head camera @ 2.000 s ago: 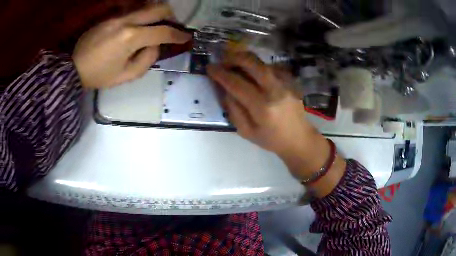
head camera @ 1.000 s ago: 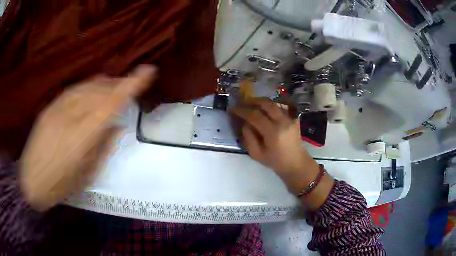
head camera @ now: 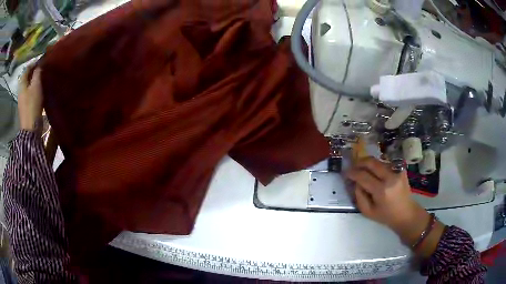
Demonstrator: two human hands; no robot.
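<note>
The rust-brown ribbed garment piece [head camera: 150,133] lies spread and rumpled over the left of the white machine bed, its right corner reaching the presser foot area [head camera: 335,154]. My left hand [head camera: 32,97] is at the garment's far left edge, with its fingers partly hidden behind the cloth; it holds that edge. My right hand [head camera: 383,191] is bent beside the presser foot, fingertips near a tan-yellow piece [head camera: 360,148]; what lies between the fingertips is hidden. The silver needle plate [head camera: 327,189] shows left of my right hand.
The white-grey machine head [head camera: 366,55] with a grey hose stands at the back right. A red-edged phone [head camera: 425,180] lies behind my right wrist. Off-white ribbed cylinders [head camera: 411,150] are on the head. A ruler [head camera: 266,268] runs along the front edge. Something red shows at lower right.
My left hand has moved from near the needle plate out to the far left edge of the cloth. The garment now spreads over the bed. The view has shifted left; my right hand stays beside the foot.
</note>
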